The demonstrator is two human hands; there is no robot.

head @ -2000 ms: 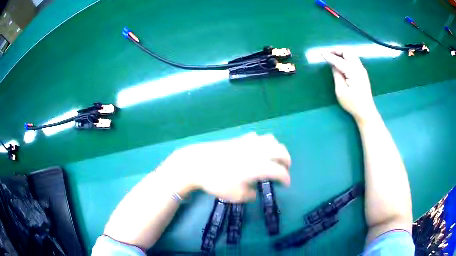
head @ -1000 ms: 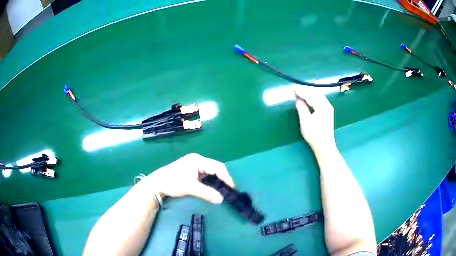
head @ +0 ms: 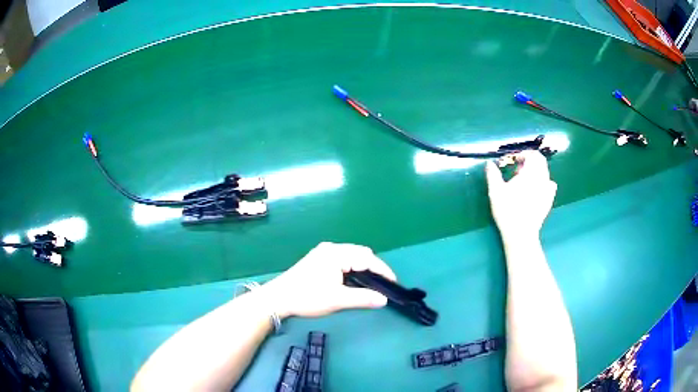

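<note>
My left hand (head: 337, 282) holds a black plastic housing (head: 402, 299) over the light green work surface, its free end pointing right and down. My right hand (head: 523, 187) reaches over the belt, fingertips at the metal contact of a cable assembly (head: 417, 143); this contact is partly hidden by the fingers. That cable has a black housing (head: 523, 145) beside the fingertips and a blue and red tip at its left end. Loose housings (head: 314, 363) lie below my left hand, and another housing (head: 456, 352) lies beside my right forearm.
A fitted housing pair (head: 224, 200) lies on the dark green belt (head: 306, 69) at left, another at the far left. More cables (head: 570, 119) lie at right. A black tray (head: 53, 337) is lower left, a blue bin (head: 677, 341) lower right, an orange-red object (head: 647, 29) upper right.
My left hand has picked up a housing and moved slightly right with it. The belt cables have shifted left since the earliest frame. My right fingertips have closed in on the cable's contact.
</note>
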